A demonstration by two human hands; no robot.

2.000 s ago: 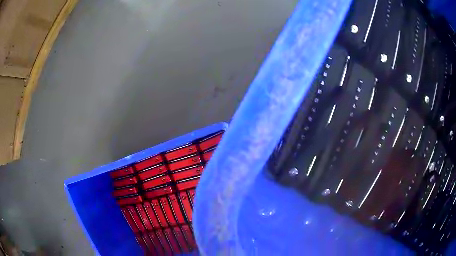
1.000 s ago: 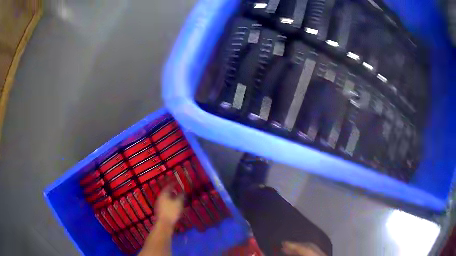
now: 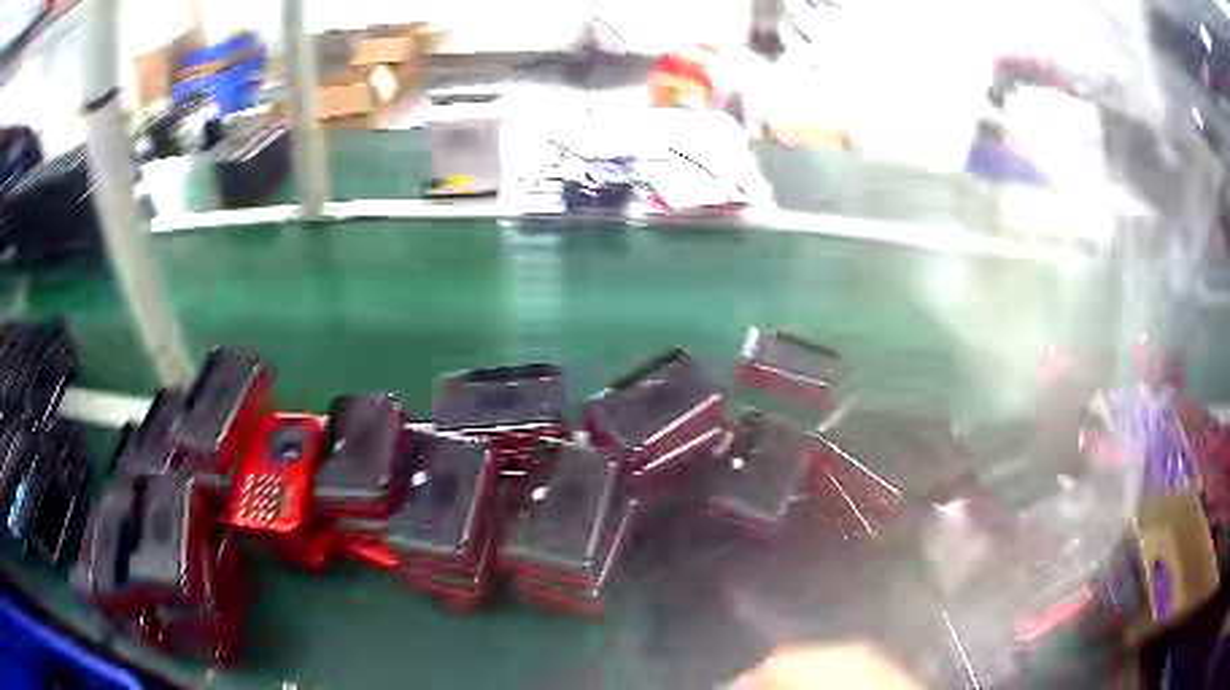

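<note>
Stacks of red portable radios stand on the green bench, most with black faces up; one stack (image 3: 560, 519) is near the middle. One radio (image 3: 277, 479) at the left shows its red face, pale round buttons and dark round speaker area. A blurred skin-toned patch at the bottom edge, right of centre, looks like part of my right hand (image 3: 830, 667). It is cut off, and its fingers and anything in it cannot be made out. My left hand is not in view.
A green conveyor belt (image 3: 405, 276) runs behind the stacks. Black housings (image 3: 34, 458) stand far left, above a blue tote corner (image 3: 54, 647). An open brown box (image 3: 1174, 559) and purple parts (image 3: 1153, 438) are at the right. An upright pole (image 3: 128, 243) stands at the left.
The view has swung from the two blue totes and the floor to the bench. My left hand, earlier over the red units in the lower tote, is out of view.
</note>
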